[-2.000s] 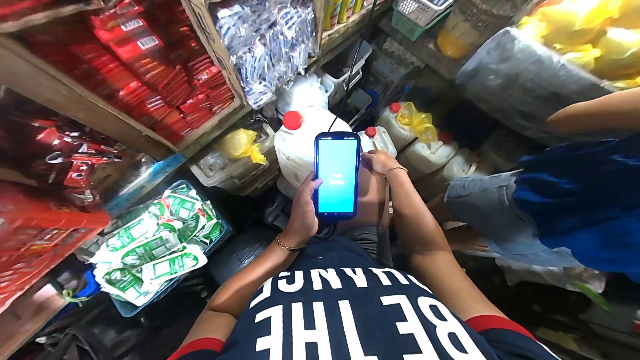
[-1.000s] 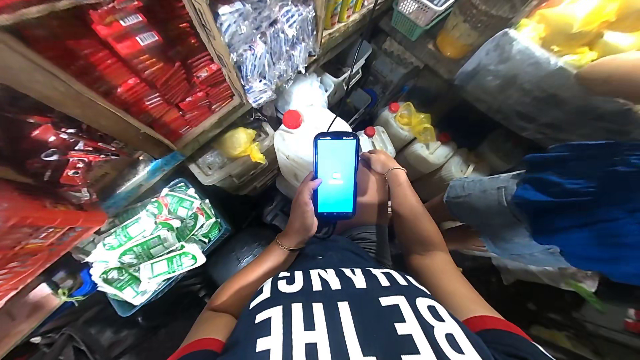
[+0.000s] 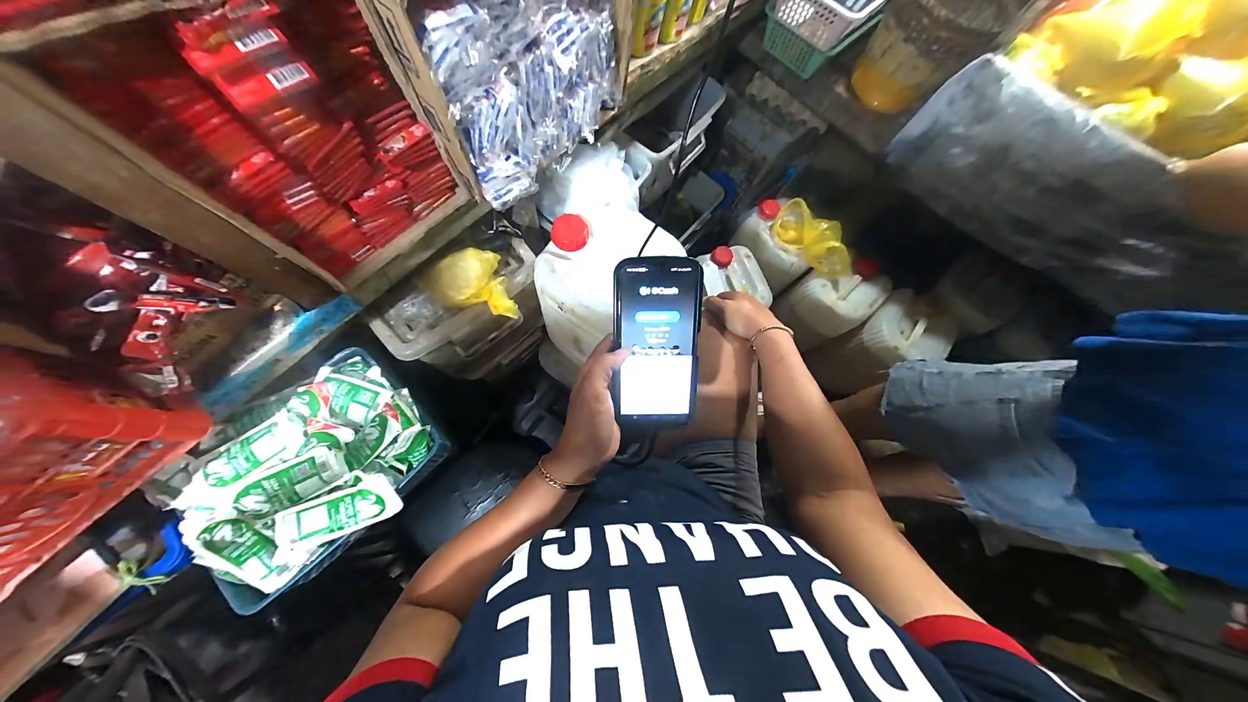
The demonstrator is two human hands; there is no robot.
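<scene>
A smartphone [image 3: 656, 341] in a dark case stands upright in the middle of the view, its screen lit with a dark upper part and a white lower part. My left hand [image 3: 593, 405] grips it along its left edge, the thumb on the front. Close by its right side, my right hand [image 3: 743, 320] rests by my bare knee with bent fingers; whether it holds anything cannot be made out. A thin black cable [image 3: 682, 146] runs up from behind the phone's top. Beyond the phone is a large white plastic jug [image 3: 585, 278] with a red cap.
Green-and-white packets fill a blue plastic basket [image 3: 237, 597] at left, beside a red plastic crate [image 3: 127, 439]. Red sachets [image 3: 322, 146] crowd a wooden shelf. More jugs [image 3: 834, 307] stand right of centre. Another person in denim shorts [image 3: 985, 429] and a blue top [image 3: 1170, 439] is at right.
The phone's screen has changed from plain blue-green with small writing to a dark upper part over a white lower part. My hands hold nearly the same places.
</scene>
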